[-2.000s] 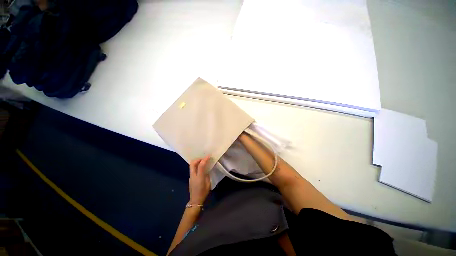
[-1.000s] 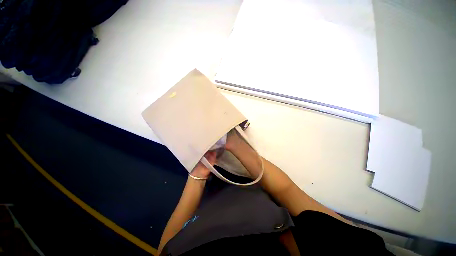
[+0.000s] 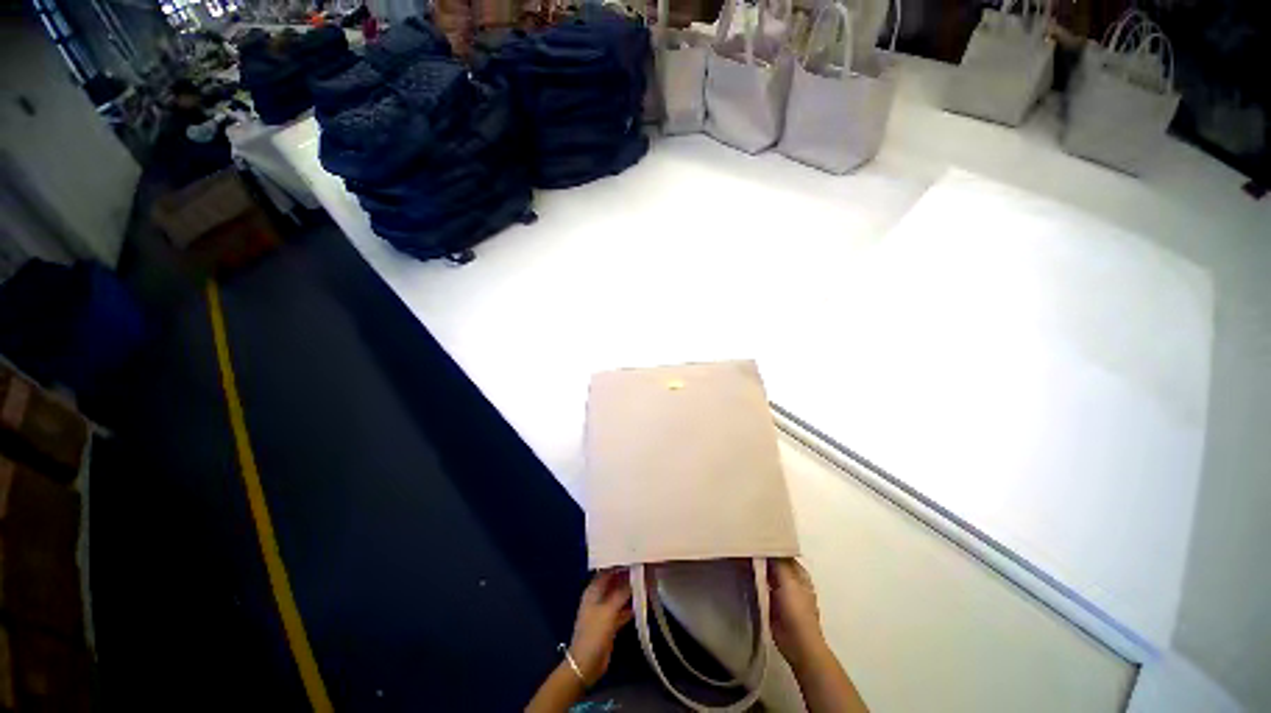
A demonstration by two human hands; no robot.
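Note:
A beige tote bag (image 3: pixel 690 467) lies near the table's front edge, its open top and two looped handles (image 3: pixel 760 641) towards me, a small gold mark near its far end. My left hand (image 3: pixel 605 613) holds the left side of the opening. My right hand (image 3: pixel 792 606) holds the right side. The fingers of both hands are partly hidden by the bag. What is inside the bag is not visible.
A large white tissue stack (image 3: pixel 1031 376) lies to the right. Navy bags (image 3: pixel 432 153) stand at the back left of the white table (image 3: pixel 627 265). Several finished totes (image 3: pixel 836 112) stand along the far side. A yellow line (image 3: pixel 251 474) runs on the dark floor at left.
The view has lifted and turned left, showing the far totes. The bag now points straight away from me. My right hand has come out of the bag and holds the opening's right side.

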